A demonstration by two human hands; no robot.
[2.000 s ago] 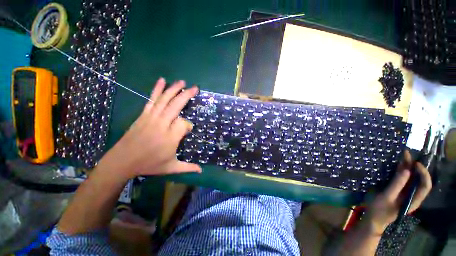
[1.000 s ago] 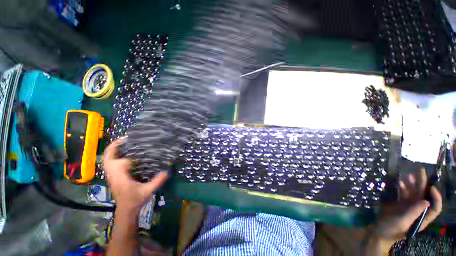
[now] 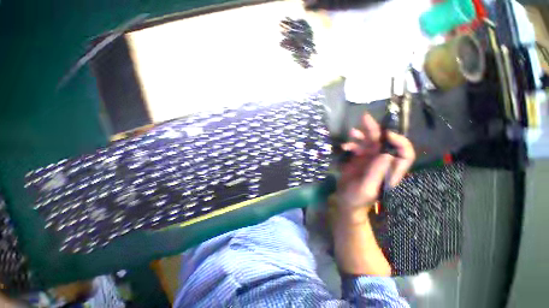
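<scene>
A long black circuit board point(image 3: 180, 162) with rows of shiny pads lies tilted across the middle, blurred by motion. My right hand point(image 3: 373, 162) is just past its right end, with its fingers closed around a thin black pen-like tool point(image 3: 387, 135); the tool's tip is not clear. My left hand cannot be made out; small blurred skin-toned patches at the lower left edge are unclear. A pale sheet point(image 3: 210, 60) lies behind the board and bears a heap of small black components point(image 3: 298, 42).
Thin blurred tools point(image 3: 402, 108) lie beyond my right hand. A brown-olive round tin point(image 3: 454, 61) and teal cup point(image 3: 446, 17) stand at upper right. More black boards point(image 3: 424, 222) lie at lower right. A green mat point(image 3: 42, 90) shows at left.
The view has swung to the right, bringing in the tin and cup. The blurred board that my left hand held up has left the picture, as has the yellow meter. My right hand keeps the tool.
</scene>
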